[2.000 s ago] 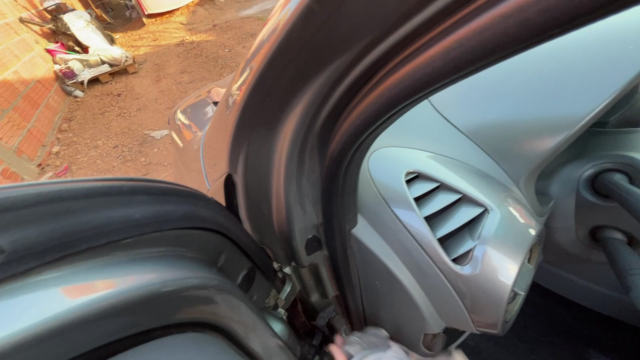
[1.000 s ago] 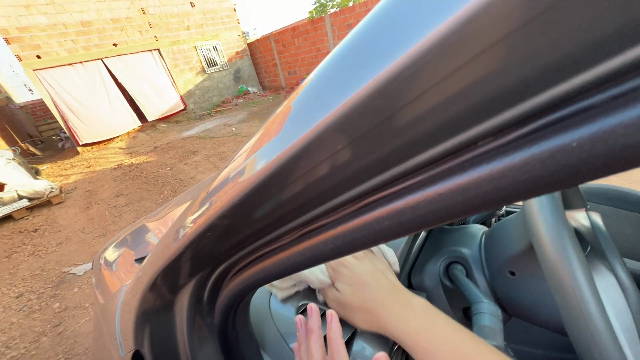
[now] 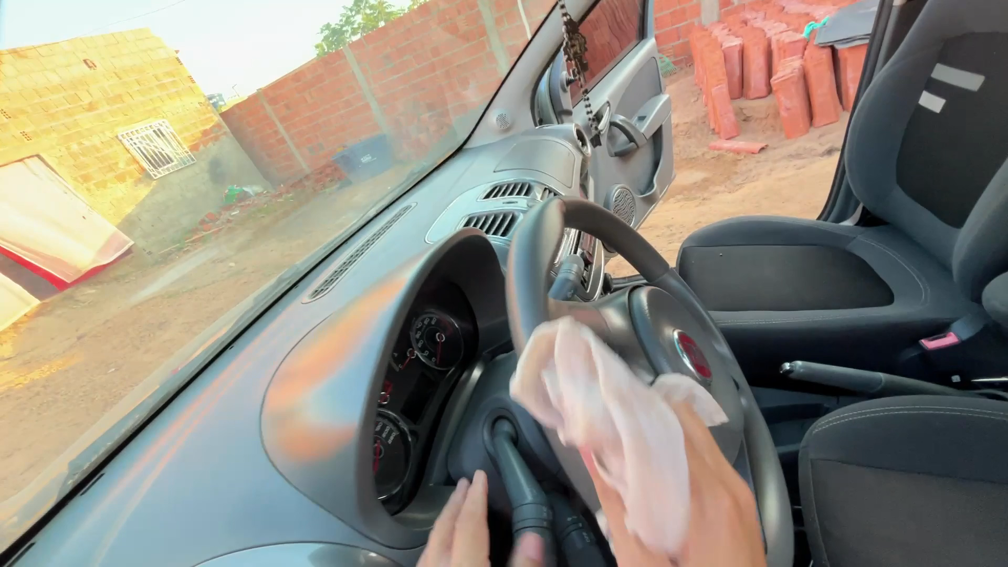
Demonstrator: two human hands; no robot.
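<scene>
A white cloth is bunched in my right hand, which is in front of the steering wheel, over its near lower part. Some motion blur covers the cloth, and whether it touches the wheel cannot be told. My left hand shows at the bottom edge with its fingers apart and nothing seen in them. Its fingers are beside the steering column stalk, below the instrument cluster.
The grey dashboard runs under the windshield at the left. Beyond the wheel are a handbrake lever, dark seats and an open passenger door. A beaded string hangs near the windshield.
The view has moved from outside by the door frame to inside the car. The right hand with the cloth, earlier low behind the door frame, is now in front of the steering wheel.
</scene>
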